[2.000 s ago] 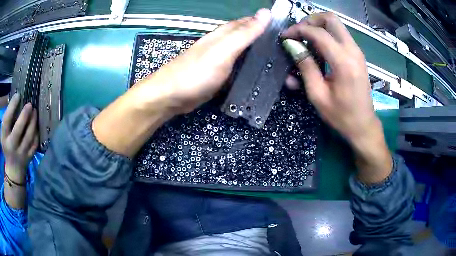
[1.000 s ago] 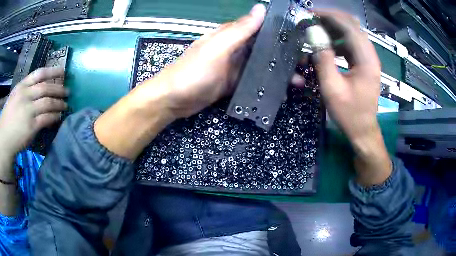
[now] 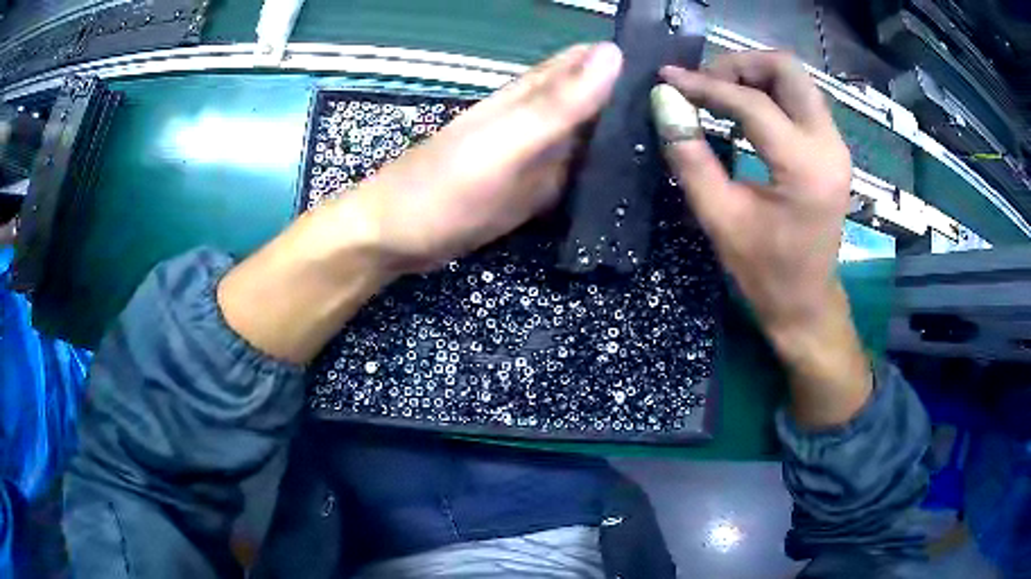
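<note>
A dark housing plate (image 3: 620,170) is held over the parts tray, its far end pointing up and away and its near end low over the nuts. My left hand (image 3: 486,170) grips its left side, thumb along the edge. My right hand (image 3: 769,170) is at the plate's right side, with a pale finger cot (image 3: 676,113) on one finger, its tip close to the plate; whether it holds a nut I cannot tell. Several small rings show on the plate's face. The black parts tray (image 3: 509,431) is full of silver and dark nuts (image 3: 486,339).
Stacked dark housings (image 3: 59,181) stand at the left on the green bench top (image 3: 192,204). A neighbouring person's blue sleeve (image 3: 45,385) is at the left edge. A conveyor rail (image 3: 384,57) and belt run beyond the tray. A grey machine frame (image 3: 961,294) is at the right.
The held plate has turned more upright and shifted slightly right. My right hand moved out and came back near its edge. The neighbour's hand and the single plate beside the stack are gone from view.
</note>
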